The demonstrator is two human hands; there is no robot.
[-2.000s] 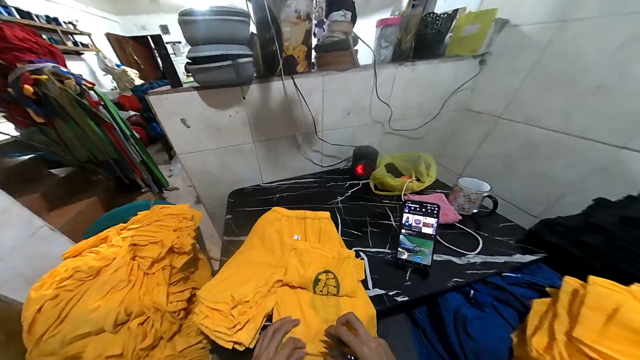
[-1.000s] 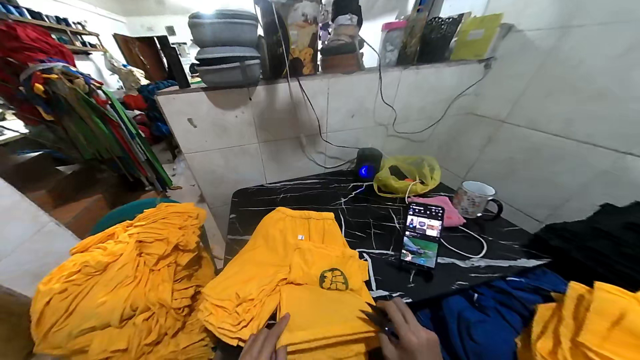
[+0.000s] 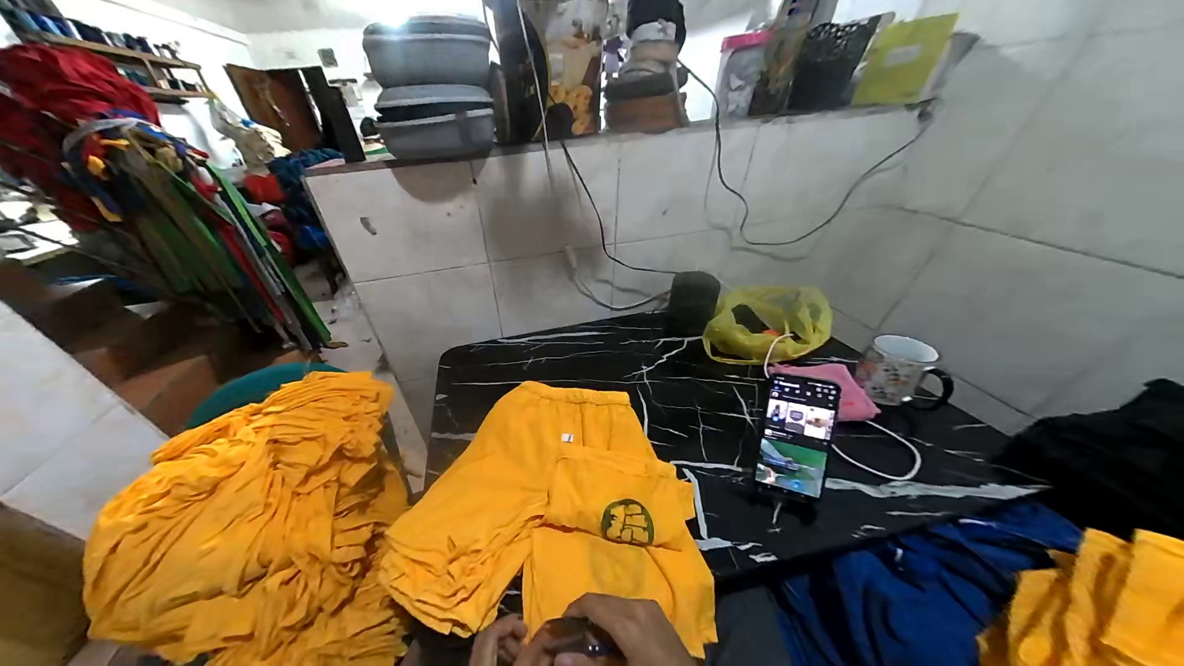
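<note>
At the bottom edge, my right hand (image 3: 634,629) is closed round a small dark, glossy object (image 3: 578,638), too hidden to name. Close beside it is my left hand (image 3: 499,641); its grip is partly cut off by the frame. Both are over the lower part of a yellow cloth piece (image 3: 610,578) with a dark green round print (image 3: 628,523). That piece overlaps yellow shorts (image 3: 555,421) with an elastic waistband and a small white tag, lying on a black marble-patterned table (image 3: 689,398).
Left of the table is a heap of yellow garments (image 3: 250,518). A lit phone (image 3: 797,435), a pink cloth (image 3: 846,388), a mug (image 3: 897,370), a yellow plastic bag (image 3: 809,319) and a dark speaker-like device (image 3: 692,303) stand or lie on the table. Blue cloth (image 3: 916,583) and yellow cloth (image 3: 1073,592) are at right.
My hands were spread apart on the printed piece a second ago; now they are close together at its lower edge. The device's light, red then blue, no longer shows.
</note>
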